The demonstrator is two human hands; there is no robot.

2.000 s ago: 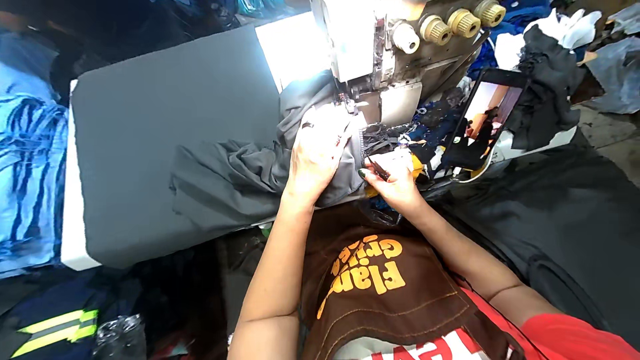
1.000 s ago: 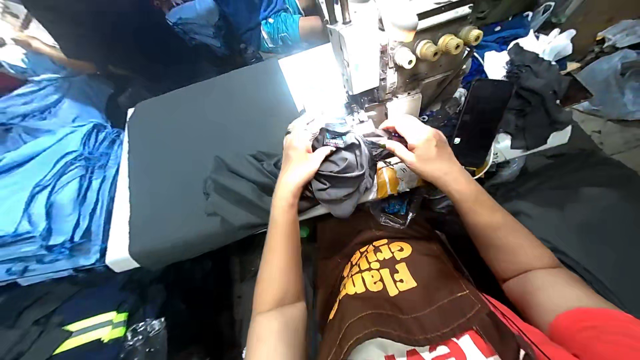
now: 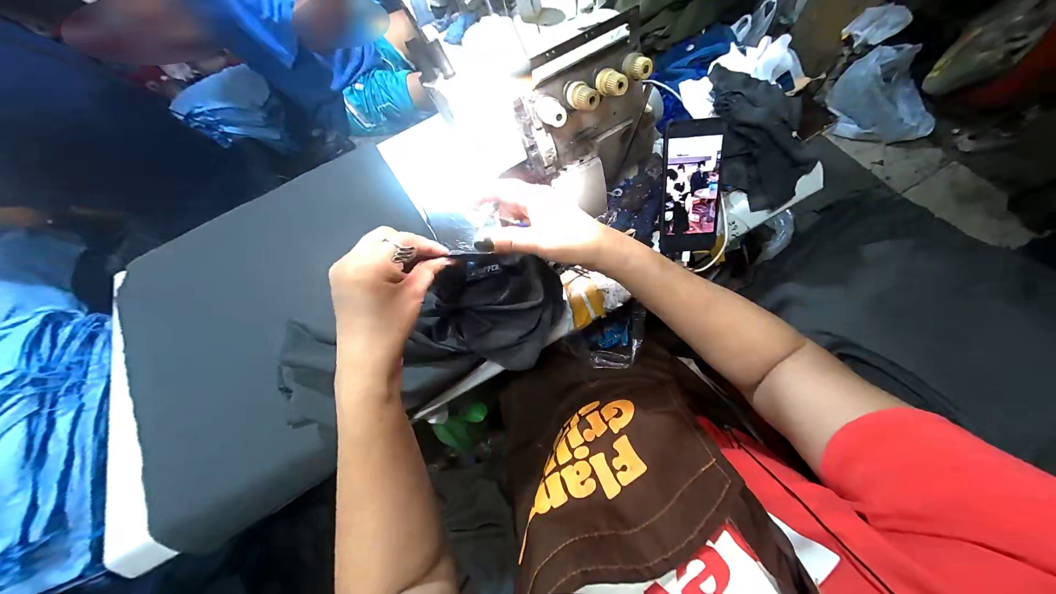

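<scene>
A dark grey garment (image 3: 495, 318) lies bunched at the table's front edge, its upper edge raised below an overlock sewing machine (image 3: 590, 107). My left hand (image 3: 384, 280), wearing a ring, pinches that edge between thumb and fingers, left of a small woven label. Close to the label's other side is my right hand (image 3: 544, 227), thumb and fingers bent near the machine's presser area. Glare washes out its fingertips; something small and dark shows at the thumb, and whether it grips the cloth is unclear.
A phone (image 3: 693, 186) with a lit screen stands right of the machine, beside dark cloth scraps (image 3: 759, 136). Grey fabric covers the white-edged table (image 3: 136, 544). Blue garments (image 3: 49, 404) are piled at the left. Another person in blue sits beyond the table.
My left hand has moved left along the garment and turned to pinch its edge. The garment's bunched part has shifted, and its label faces up. The phone screen, dark one second ago, is lit.
</scene>
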